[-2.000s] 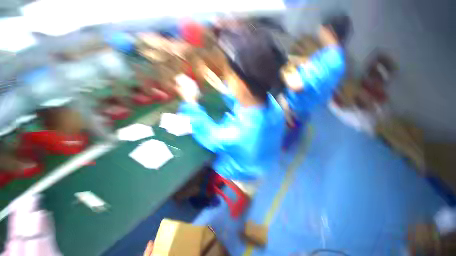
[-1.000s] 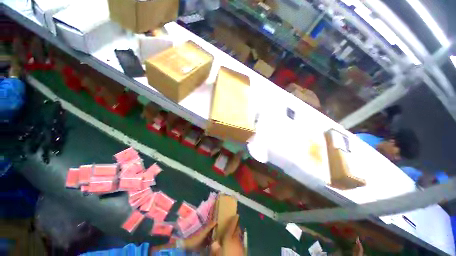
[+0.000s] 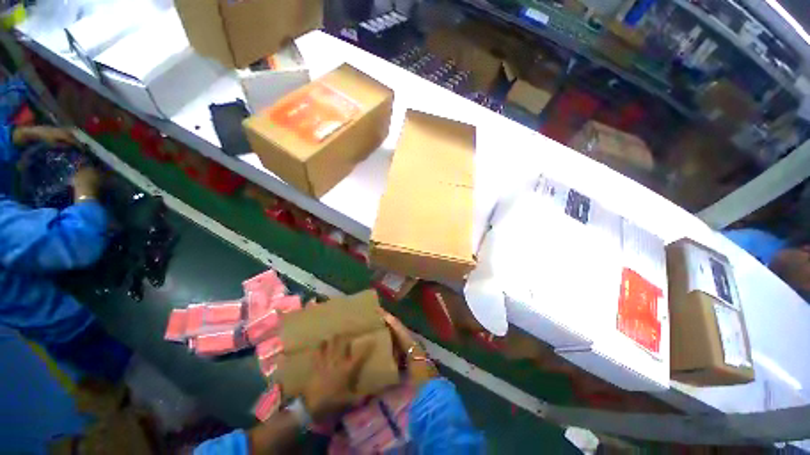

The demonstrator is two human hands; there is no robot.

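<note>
A small brown cardboard box [image 3: 342, 333] stands or tilts over the dark green bench, low in the middle of the view. My left hand [image 3: 327, 380] lies with spread fingers on its near face. My right hand [image 3: 401, 336] grips its right edge. Pink packets [image 3: 218, 325] lie in a loose heap to the left of the box. More pink packets [image 3: 377, 422] lie just below it, between my forearms. The box hides part of the heap.
A long white shelf [image 3: 346, 182] crosses above the conveyor, holding brown cartons [image 3: 431, 191] and a white carton [image 3: 577, 267]. A pale rail [image 3: 471, 371] edges the belt. At left, a neighbour's blue sleeves and hands reach over black items [image 3: 142, 244].
The brown box has moved left and shows a broader face, now covering some packets. My hands have spread across it. The view has shifted, showing the white carton and the neighbour's hands.
</note>
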